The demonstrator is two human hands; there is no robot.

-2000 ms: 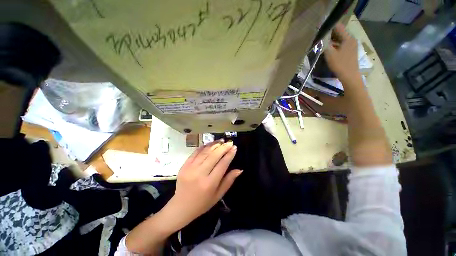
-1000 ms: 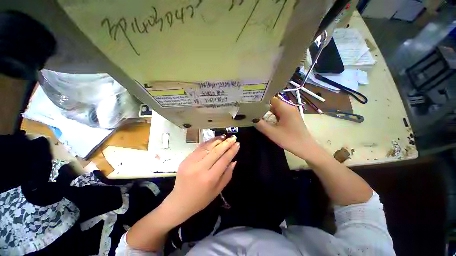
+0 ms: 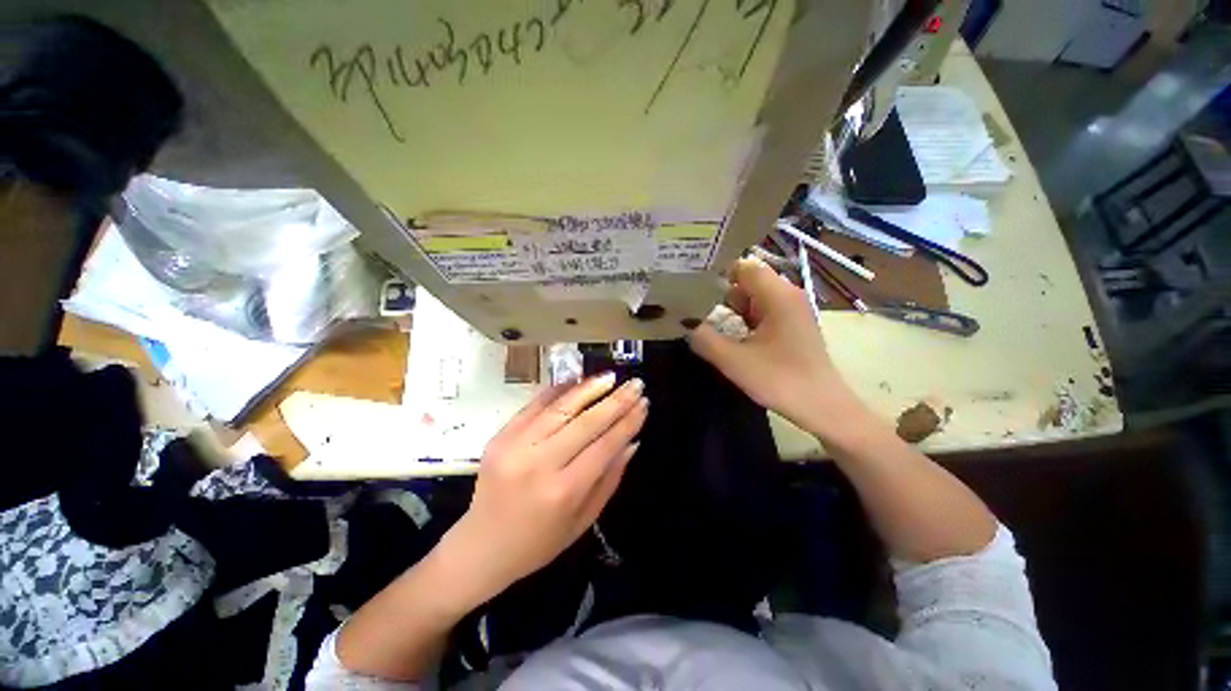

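Note:
The black garment piece (image 3: 695, 466) lies under the sewing machine head (image 3: 540, 149) and hangs over my lap. My left hand (image 3: 556, 466) lies flat on its left edge, fingers together, fingertips just below the presser foot (image 3: 626, 352). My right hand (image 3: 772, 338) is at the right side of the head, thumb and forefinger pinched on a bit of white lace trim (image 3: 730, 321) by the black cloth. The needle point is hidden by the head.
At left are a clear plastic bag (image 3: 257, 257) on papers and black pieces with white lace (image 3: 95, 581). At right are pens (image 3: 830, 253), metal-and-dark snips (image 3: 925, 319), a phone (image 3: 884, 165) on papers and a black strap (image 3: 918, 246).
My right hand has come from the phone area at the upper right down to the cloth beside the head and pinches there. My left hand has stayed near the presser foot.

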